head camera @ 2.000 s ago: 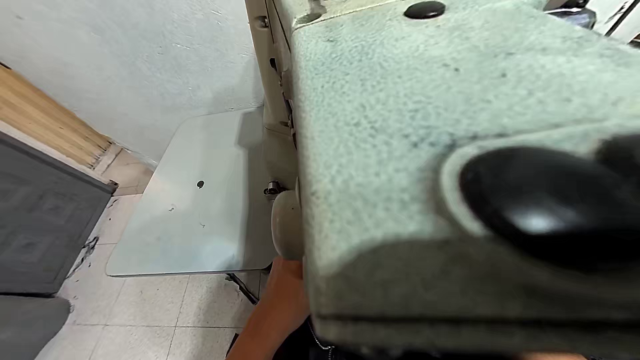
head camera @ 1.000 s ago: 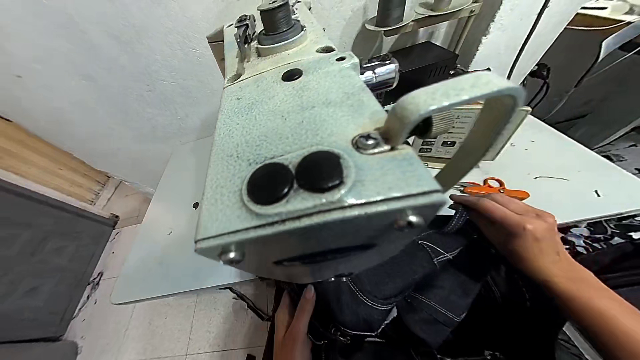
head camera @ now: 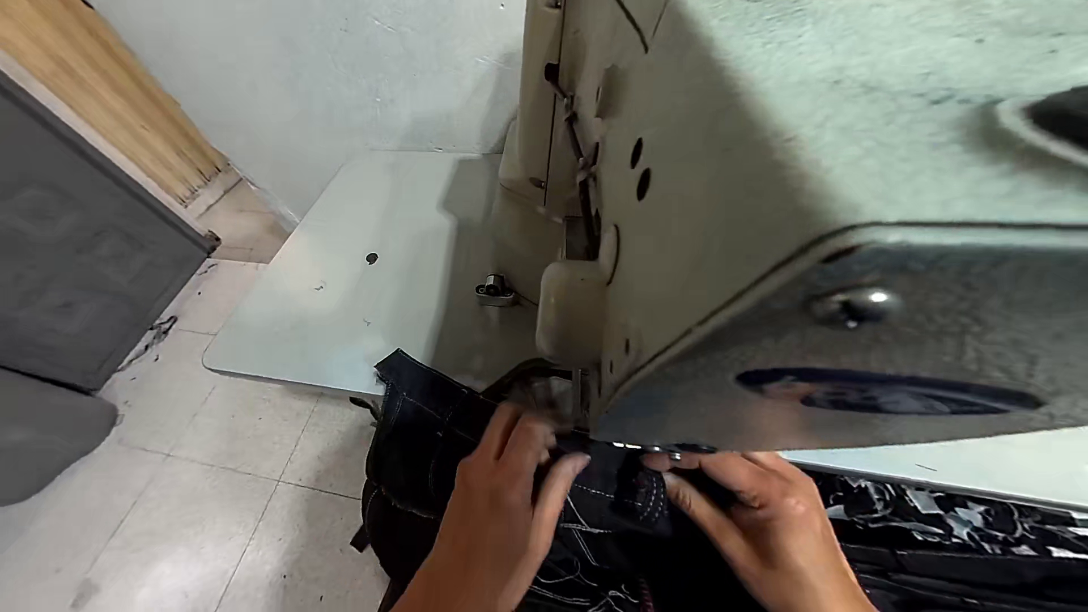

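Note:
Dark denim trousers with pale stitching lie over the front edge of the sewing table, under the head of an industrial sewing machine. My left hand rests on the denim just left of the needle area, its thumb and fingers on the cloth. On the right, my right hand grips a stitched part of the denim between thumb and fingers, below the machine's metal end plate. The needle and presser foot are mostly hidden by the machine head and my fingers.
The pale tabletop extends left, with a small metal fitting on it. Fabric scraps lie at lower right. A grey panel stands on the tiled floor at far left, near the wall.
My right hand has moved from beside the orange-handled scissors to the denim under the machine head. My left hand now lies on the denim too. The view has shifted closer to the machine.

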